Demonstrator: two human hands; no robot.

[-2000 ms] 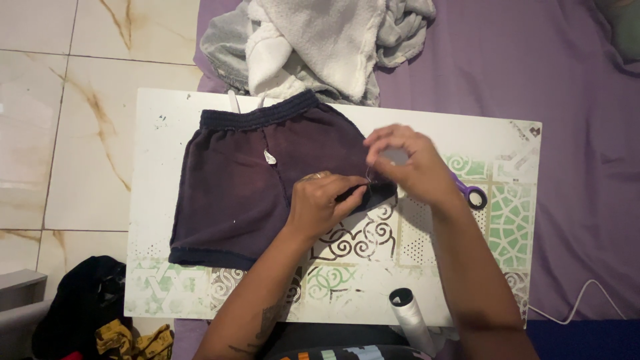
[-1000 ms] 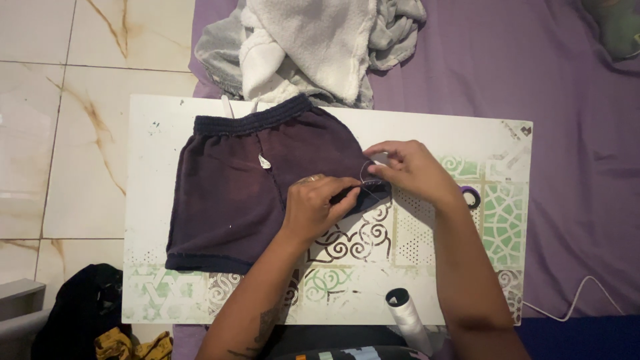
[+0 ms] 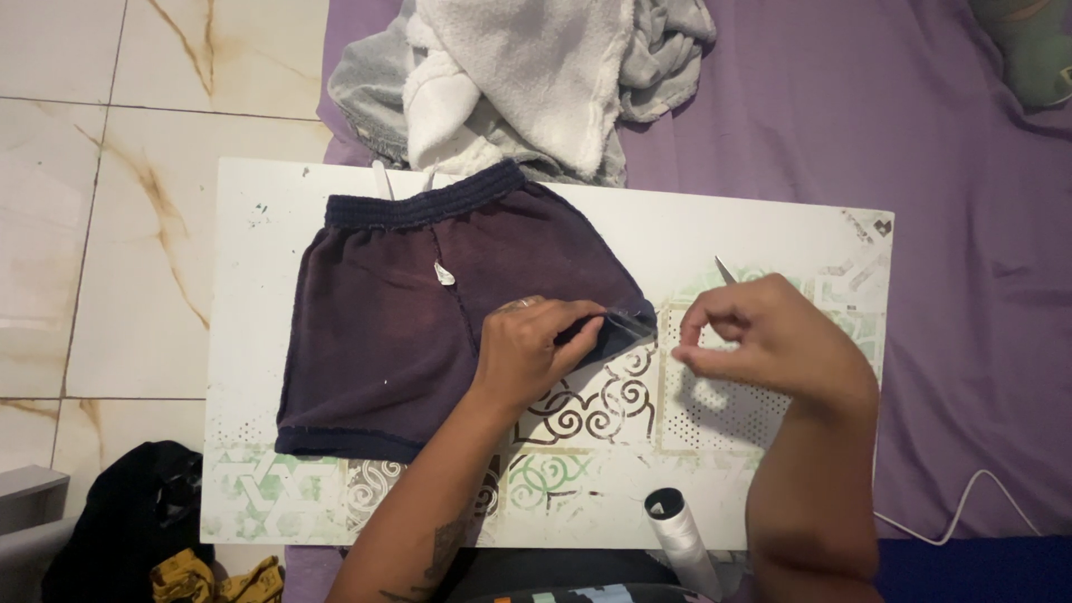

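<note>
Dark purple-navy cloth shorts (image 3: 385, 335) lie on a white board with stencilled patterns (image 3: 276, 193). My left hand (image 3: 536, 343) pinches the shorts' leg hem at the right between thumb and fingers. To the right of that hem, above the board, is my right hand (image 3: 737, 335), thumb and fingertips drawn together; pale thread seems to run from the hem toward it, and whether a needle is in its fingers cannot be made out. A pointed metal tip (image 3: 724, 270), probably of scissors, shows behind this hand. A cone of white thread (image 3: 682, 536) stands at the board's near edge.
Beyond the board, a white and grey fleece blanket (image 3: 528, 75) is heaped on a purple sheet (image 3: 796, 126). A white cable (image 3: 955, 528) lies at the right. Black cloth (image 3: 126, 519) and yellow cloth (image 3: 184, 578) are on the tiled floor at lower left.
My right hand has moved right, away from the hem, where it was a second ago. My left hand keeps its pinch on the hem. The purple scissors handle seen earlier is now hidden.
</note>
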